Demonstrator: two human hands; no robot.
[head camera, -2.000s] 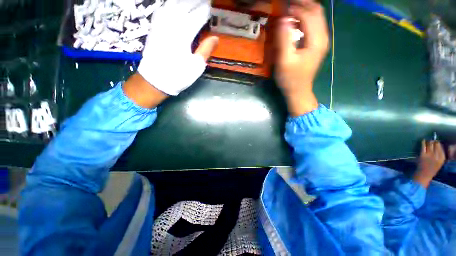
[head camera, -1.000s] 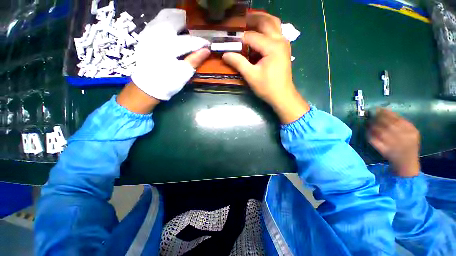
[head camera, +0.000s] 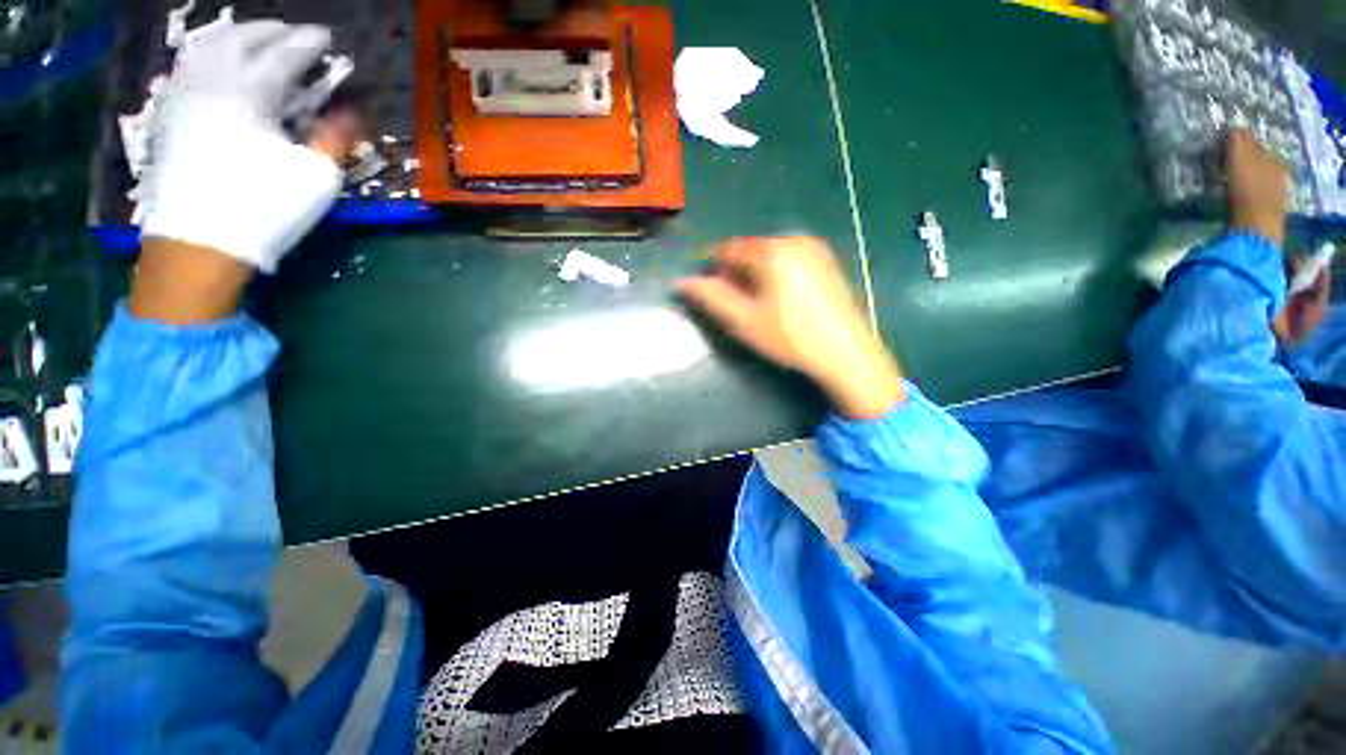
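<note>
The orange press fixture (head camera: 554, 170) stands at the top centre, with a silver-grey slotted insert (head camera: 540, 84) in its middle. One white plastic part (head camera: 594, 267) lies on the mat just below the fixture. My left hand (head camera: 247, 148), in a white glove, is over the parts bin (head camera: 387, 211) among white parts; its fingers are blurred, and I cannot tell if they grip a part. My right hand (head camera: 780, 303), bare, is just above the mat right of the loose part. Its fingers are slightly bent and blurred, with no part visible in them.
Two small white-and-grey parts (head camera: 934, 245) lie right of the pale line. A crumpled white piece (head camera: 716, 95) lies right of the fixture. A clear blister tray with white parts (head camera: 62, 431) is at far left. A neighbour's arm (head camera: 1218, 317) reaches to a filled tray (head camera: 1203, 103) at right.
Both hands have left the fixture: the left moved left to the bin, the right moved down and right. A white part now lies on the mat. The neighbour's hand moved to the right tray.
</note>
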